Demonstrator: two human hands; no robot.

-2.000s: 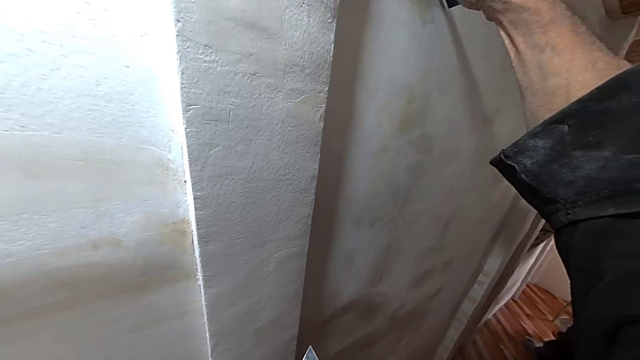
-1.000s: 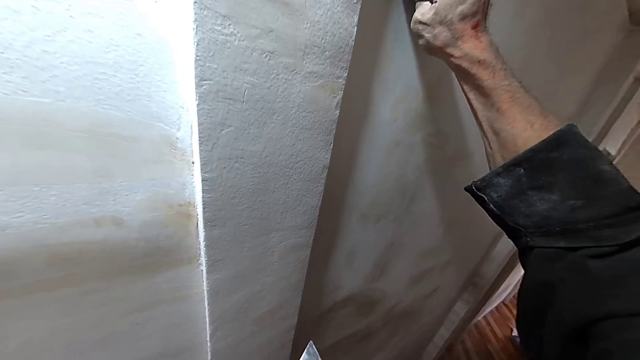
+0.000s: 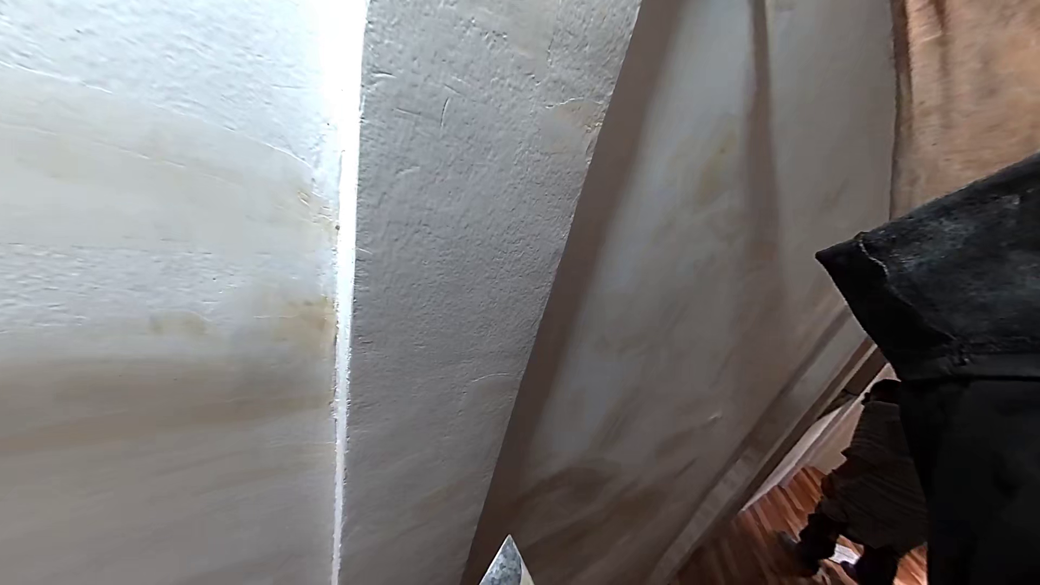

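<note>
My right forearm (image 3: 967,97), bare above a dusty black sleeve (image 3: 967,276), rises along the right edge. The right hand itself lies beyond the frame, and what it holds cannot be seen. Neither does my left hand show. At the bottom edge a pointed metal blade corner (image 3: 508,565) pokes into view; its handle is hidden. Ahead is a rough plastered wall strip (image 3: 463,244), with a brightly lit, stained wall surface (image 3: 179,244) to its left and a shaded, smeared surface (image 3: 682,325) to its right.
At the lower right, a person in dark clothes (image 3: 877,479) is seen some way off on a wooden floor (image 3: 780,512). A pale trim or frame edge (image 3: 756,447) runs diagonally beside the shaded wall surface.
My right hand, seen at the top one second ago, has left the frame; the forearm is now at the far right. The distant person has come into view.
</note>
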